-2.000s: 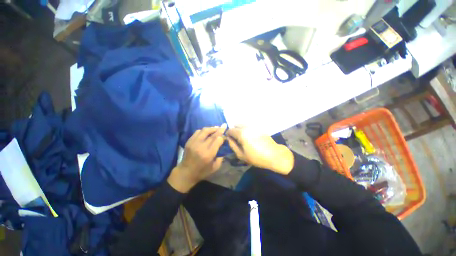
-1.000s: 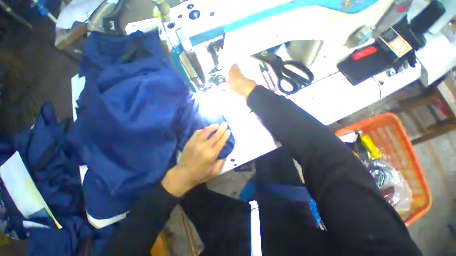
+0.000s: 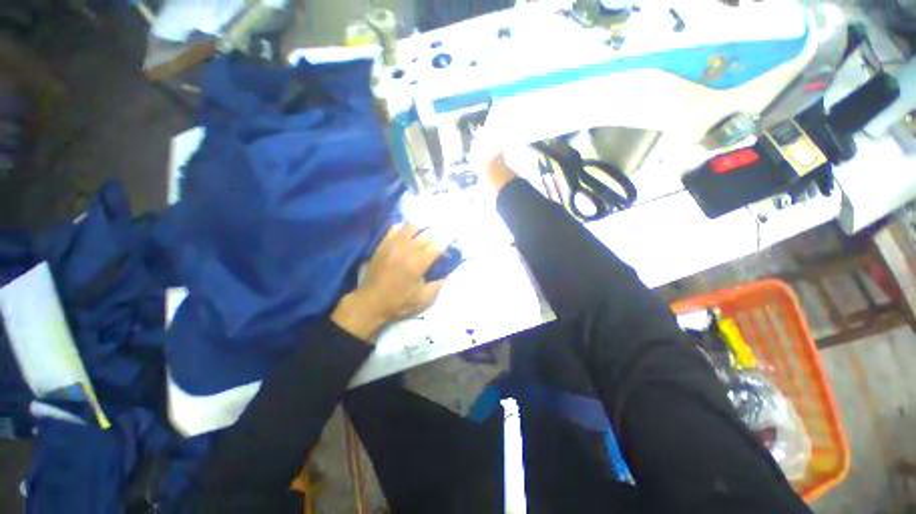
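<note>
A navy blue garment piece lies heaped on the white table left of the needle area. My left hand rests on its right end, fingers on the cloth just below the lamp glare. My right hand is by the needle area of the white and blue sewing machine, mostly hidden by glare and the sleeve; its fingers cannot be made out. The presser foot and needle are lost in glare.
Black-handled scissors lie under the machine arm. A black box with a red patch is at the right. An orange basket stands below the table at right. A second navy heap with a pale strip is at left.
My right hand has gone from the cloth edge beside my left hand up to the needle area. My left hand has stayed on the cloth and moved slightly up with it. The view has shifted.
</note>
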